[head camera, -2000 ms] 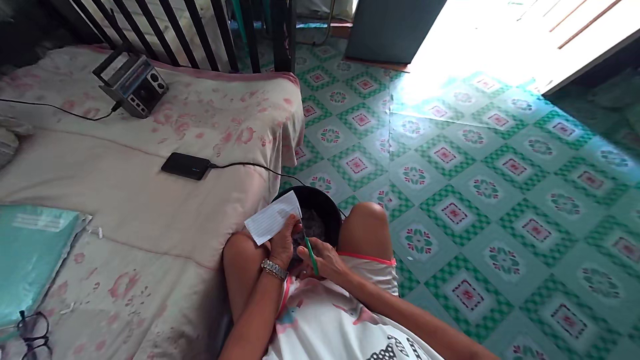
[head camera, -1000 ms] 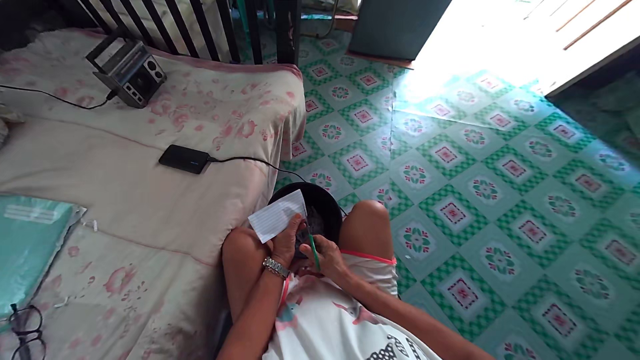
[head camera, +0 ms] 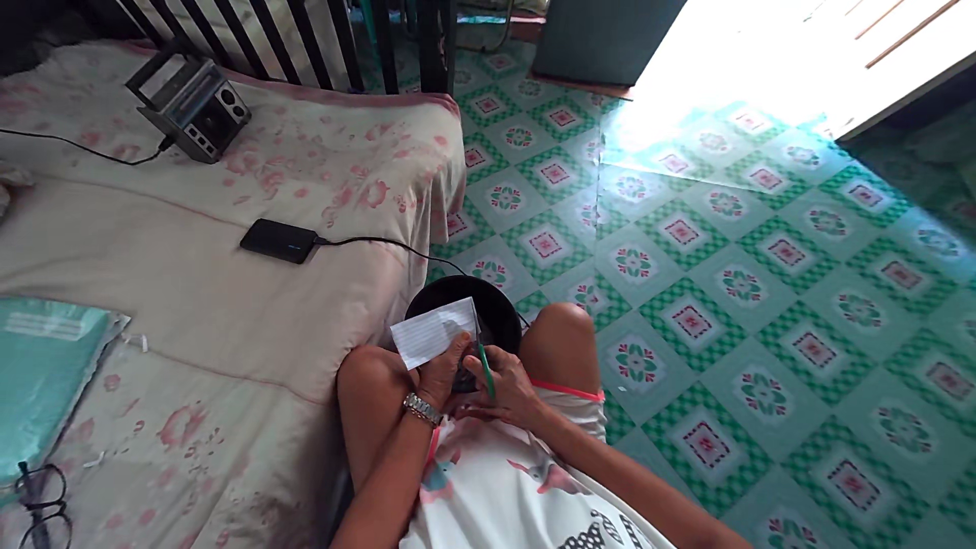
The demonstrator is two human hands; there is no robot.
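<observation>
My left hand [head camera: 444, 370], with a metal watch on its wrist, holds a piece of lined white paper [head camera: 435, 332] between thumb and fingers. My right hand [head camera: 509, 387] grips green-handled scissors [head camera: 486, 370], whose dark blades lie along the paper's right edge. Both hands are close together between my knees, above a black bucket [head camera: 499, 309]. What lies deep in the bucket is mostly hidden by the hands and paper.
On the bed at left are a radio [head camera: 202, 110], a black power bank [head camera: 279, 241] with a cable running toward the bucket, a teal plastic package [head camera: 47, 366] and eyeglasses [head camera: 44, 499]. Patterned floor covering [head camera: 690, 320] spreads to the right. A dark cabinet [head camera: 606, 42] stands ahead.
The scissors in my right hand have moved up to the paper's right edge; before, they pointed up beside the left hand. The paper remains in my left hand.
</observation>
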